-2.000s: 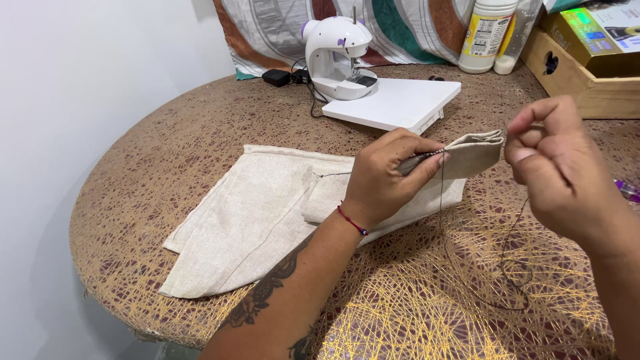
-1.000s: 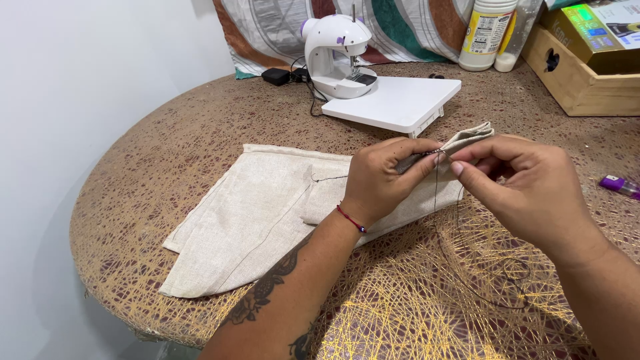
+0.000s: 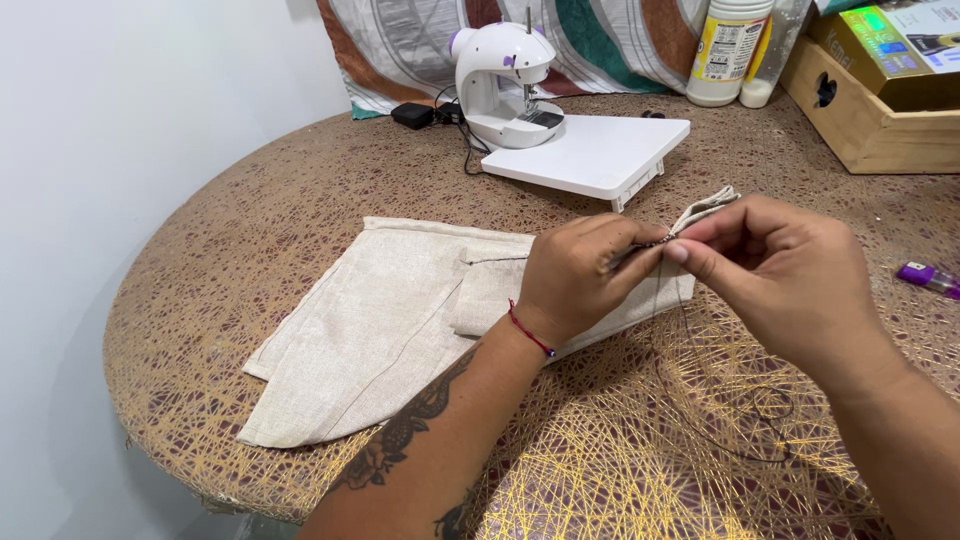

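Observation:
Beige woven fabric point(image 3: 375, 322) lies partly folded on the round table, with dark stitching along a folded edge. My left hand point(image 3: 581, 274) pinches that stitched edge between thumb and fingers and lifts it off the table. Just to its right, my right hand point(image 3: 787, 277) has thumb and fingertips closed on the same edge, nearly touching the left fingertips. A needle is not visible; the right fingertips may hide one. Dark thread point(image 3: 705, 442) hangs from the edge between the hands and trails in loops over the tabletop.
A white mini sewing machine point(image 3: 495, 90) with a white extension table point(image 3: 592, 154) stands behind the fabric. A black adapter point(image 3: 412, 115) lies beside it. At the back right are a white bottle point(image 3: 724, 56) and a wooden crate point(image 3: 877, 142); a purple tool point(image 3: 930, 279) lies at the right edge.
My right hand was raised apart from the fabric two seconds ago, then came down and left to its edge, where it stays. My left hand has kept its hold.

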